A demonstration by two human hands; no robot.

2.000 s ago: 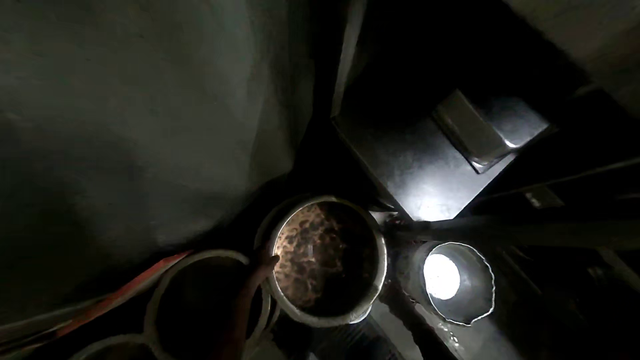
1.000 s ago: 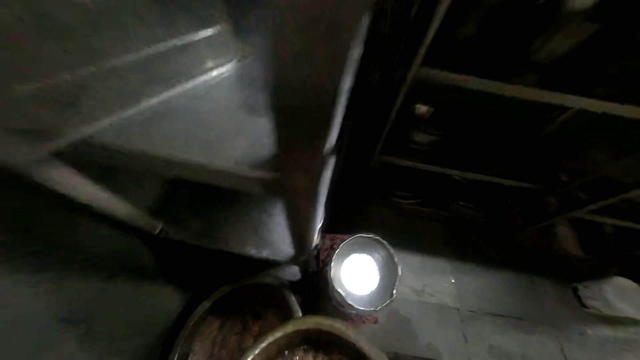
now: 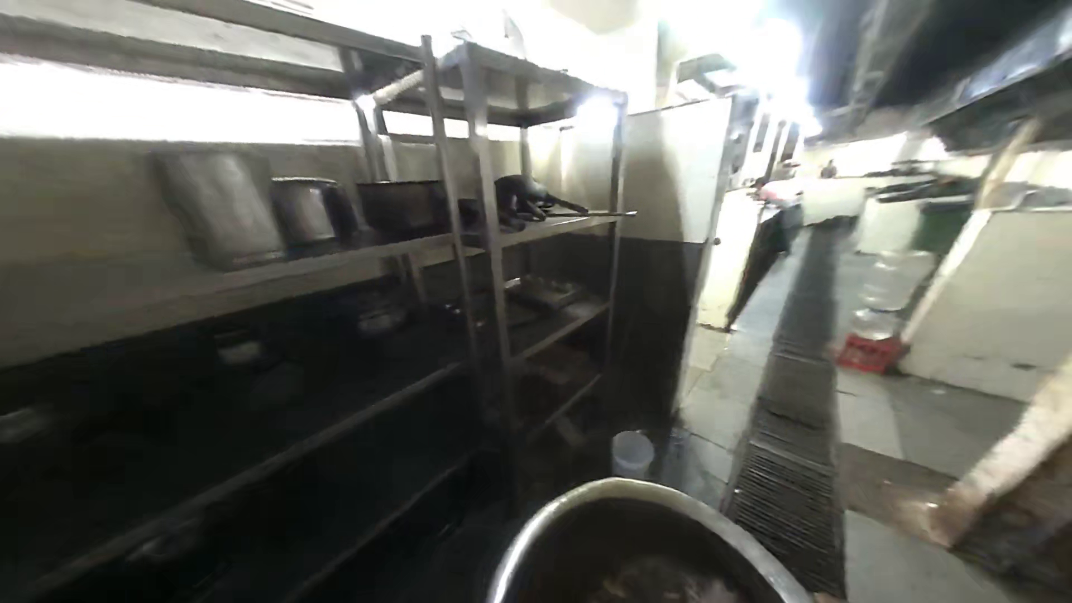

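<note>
A large round metal pot [image 3: 624, 486] fills the bottom centre of the head view, its near side cut off by the frame. Dark, uneven contents [image 3: 662, 579] lie low inside it. At the pot's right rim, on the bottom edge of the view, a skin-toned sliver shows that looks like part of my right hand [image 3: 827, 598]; its grip is hidden. My left hand is out of sight.
Metal shelving [image 3: 494, 251] with pots and pans stands at left. A translucent bucket [image 3: 632, 454] sits beyond the pot. A floor drain grate [image 3: 783, 494] runs down the aisle. Right of it are a red crate [image 3: 871, 353] with clear water jugs [image 3: 889, 285] and a low wall [image 3: 997, 293].
The view has swung up from the pots and floor to the shelves and aisle. A hand was at a filled pot's rim two seconds ago. A large pot is now close at the bottom centre.
</note>
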